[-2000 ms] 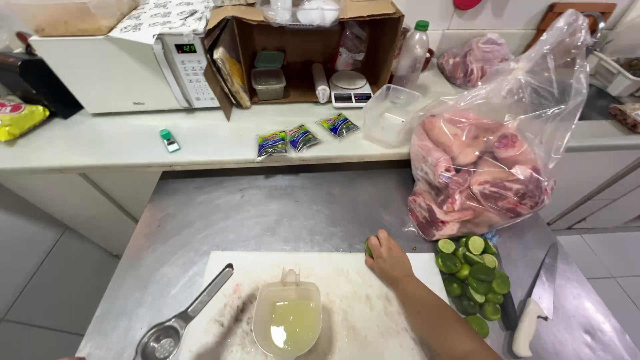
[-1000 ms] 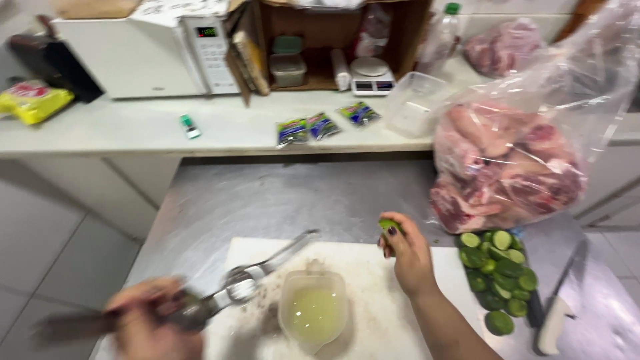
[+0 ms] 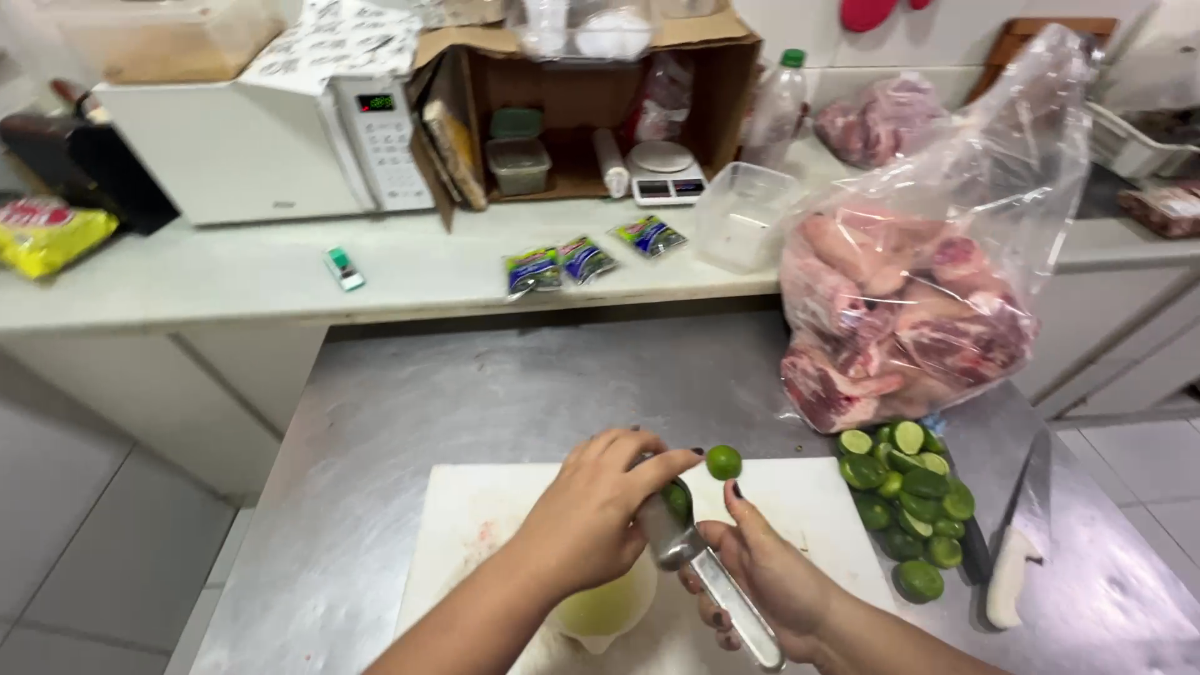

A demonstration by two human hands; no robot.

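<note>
Over the white cutting board, my left hand is closed around the cup end of a metal citrus squeezer. My right hand is around the squeezer's handle, its thumb raised near a lime half by the left fingertips. Part of another green lime piece shows in the cup. Below the hands, partly hidden, is a plastic container of pale lime juice. Several cut limes lie at the board's right, beside a white-handled knife.
A clear plastic bag of raw meat stands at the back right of the metal table. On the counter behind are a microwave, small seasoning packets, an empty plastic tub and a kitchen scale.
The squeezer, lying on the board's left two seconds ago, was lifted by my left hand and is now over the juice container with both hands on it. My right hand has moved to it from the board's back edge.
</note>
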